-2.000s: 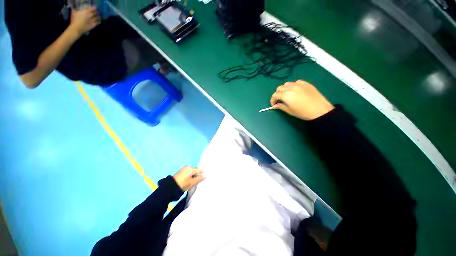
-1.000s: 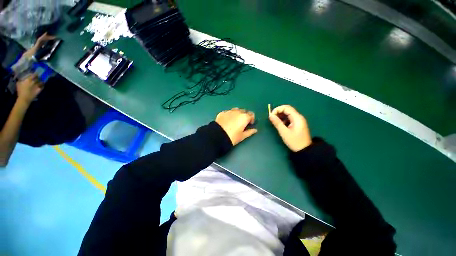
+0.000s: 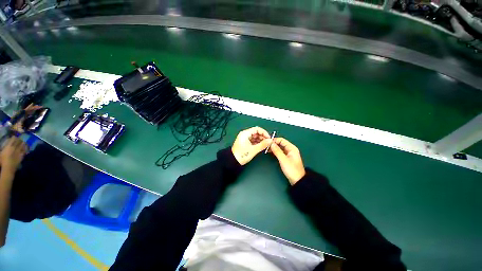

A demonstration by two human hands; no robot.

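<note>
My left hand [image 3: 250,144] and my right hand [image 3: 287,157] meet above the green bench. Their fingertips pinch a tiny narrow strip [image 3: 273,135], pale with dark marks, standing roughly upright between them. The fingers hide its middle. Both hands wear no gloves and have black sleeves. To their left lies a loose heap of thin black cables [image 3: 203,123], not touched by either hand.
Stacked dark housings [image 3: 148,90] lean beside the cables. Open housings with silver-white panels [image 3: 95,132] lie nearer the left edge. Behind are small white parts [image 3: 93,95] and a clear plastic bag [image 3: 22,79]. A neighbour's hands hold a dark unit [image 3: 37,119]. A blue stool [image 3: 100,204] stands below.
My view has risen and shows more of the belt. My left hand has come up from below the bench edge to my right hand. Both now pinch the strip that my right hand held alone.
</note>
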